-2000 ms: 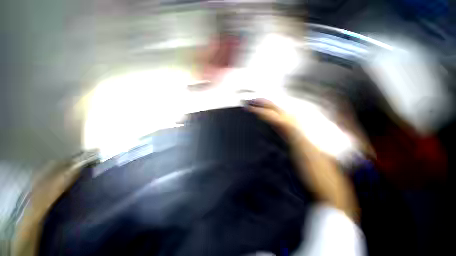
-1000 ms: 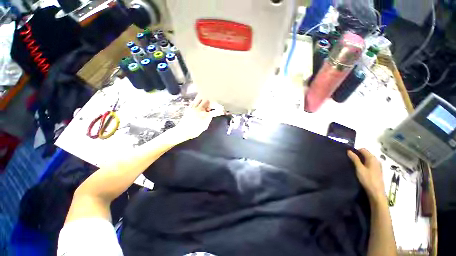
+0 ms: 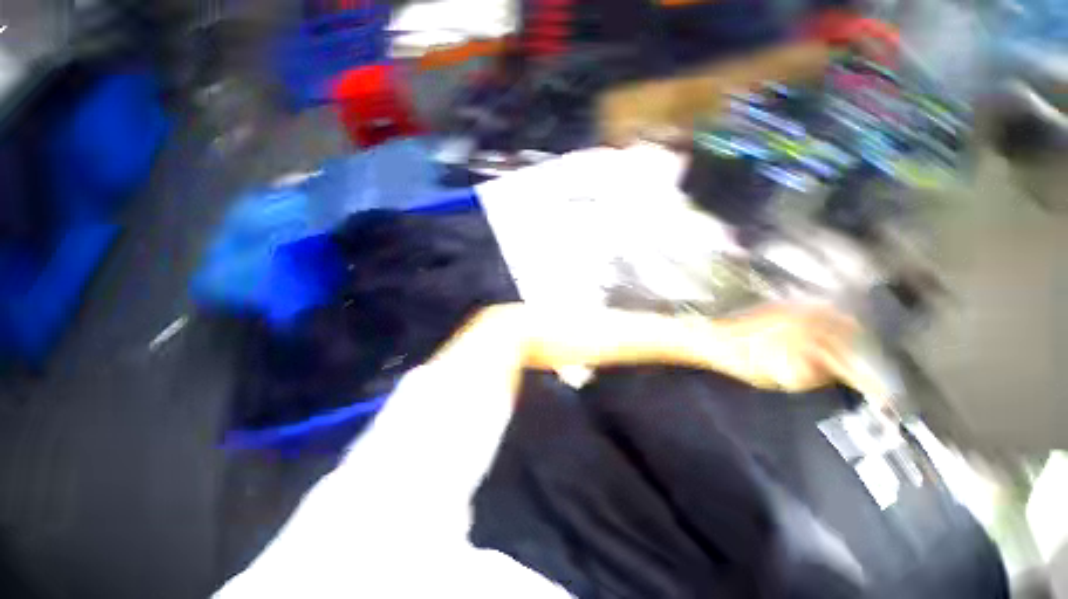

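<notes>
The picture is strongly blurred. The black garment (image 3: pixel 668 468) lies at the lower right and spreads down towards my lap. My left hand (image 3: pixel 820 351) rests at its upper edge, fingers pointing right and down beside the bright silvery presser feet (image 3: pixel 873 451). Blur hides whether the fingers pinch the cloth. My right hand is not in view. The pale machine head (image 3: pixel 1013 281) is partly visible at the right.
A blue plastic crate (image 3: pixel 310 424) with dark cloth stands left of the white table (image 3: pixel 562 222). Blurred thread cones (image 3: pixel 761 135) stand at the upper right. A red object (image 3: pixel 375 103) and more blue containers (image 3: pixel 111 140) are farther back and left.
The view has swung left, bringing the crate into sight. My right hand, the phone and the control panel have left the picture. My left hand remains by the presser feet.
</notes>
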